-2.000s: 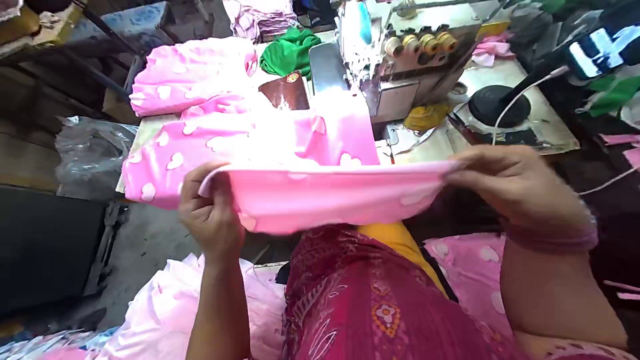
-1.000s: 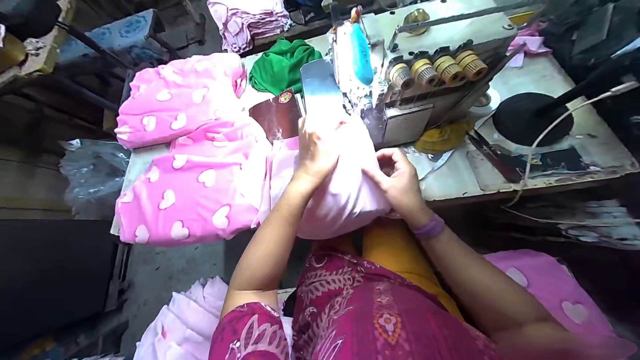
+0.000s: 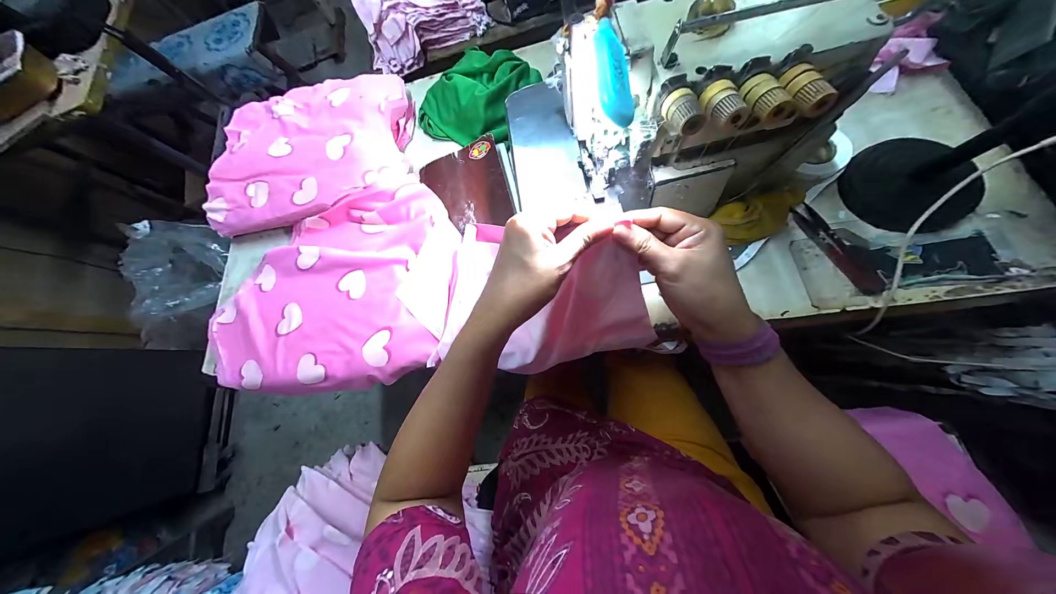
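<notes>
My left hand (image 3: 540, 262) and my right hand (image 3: 681, 268) meet fingertip to fingertip just in front of the sewing machine (image 3: 610, 140). Both pinch the upper edge of a pink fabric piece (image 3: 586, 318), which hangs down over the table edge between my wrists. The fingers hide most of the pinched edge. Left of my hands, pink fabric with white hearts (image 3: 330, 305) lies in folds, with another folded heart-print bundle (image 3: 305, 153) behind it. A purple band circles my right wrist.
A green cloth (image 3: 478, 95) and a dark red flat item (image 3: 470, 186) lie beside the machine's metal plate (image 3: 544, 140). Thread tension dials (image 3: 747, 97) line its front. At right are a black round base (image 3: 907, 186), a white cable (image 3: 916, 227) and a yellow cloth (image 3: 755, 219). Pale pink fabric (image 3: 318, 528) is piled below left.
Two seconds ago my hands held the pink piece stretched wide apart; one second ago they were at its folds by the machine. Now their fingertips are together on its edge.
</notes>
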